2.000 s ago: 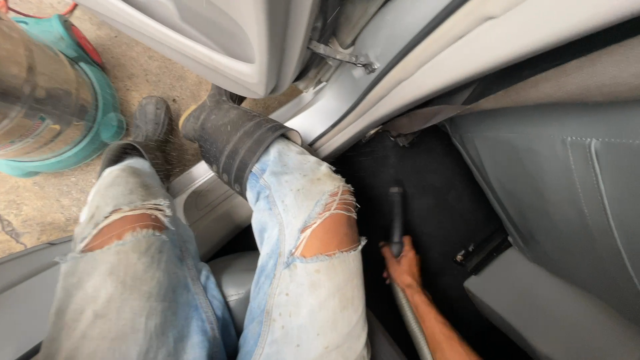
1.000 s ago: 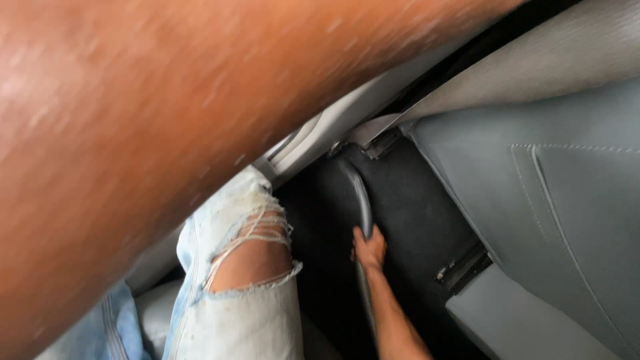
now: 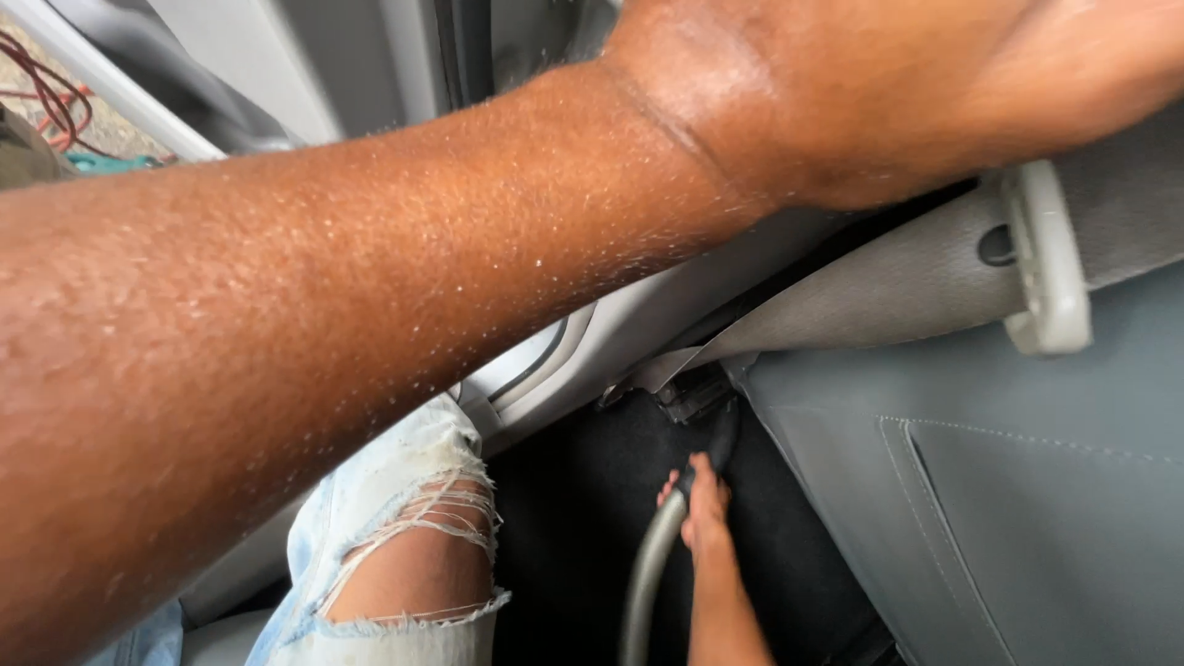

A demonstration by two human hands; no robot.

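Observation:
My right hand (image 3: 705, 504) grips a vacuum hose (image 3: 647, 573) where the grey hose meets its dark nozzle (image 3: 724, 439). The nozzle points at the far corner of the dark carpeted floor (image 3: 573, 499), beside a seat rail (image 3: 694, 393). My left forearm crosses the upper view close to the camera. My left hand (image 3: 906, 83) is at the upper right, cut off by the frame edge, above the grey seat belt (image 3: 869, 287) and its light plastic fitting (image 3: 1050, 259). Its fingers are out of view.
A grey leather seat back (image 3: 999, 435) with a stitched pocket stands at the right. My knee in ripped jeans (image 3: 407, 564) is at lower left. The door sill (image 3: 592, 342) runs behind my forearm. Red cord (image 3: 60, 102) lies outside at the upper left.
My left arm has come into view and now reaches across to the upper right. The nozzle in my right hand has moved to the corner by the seat rail. The camera view has shifted.

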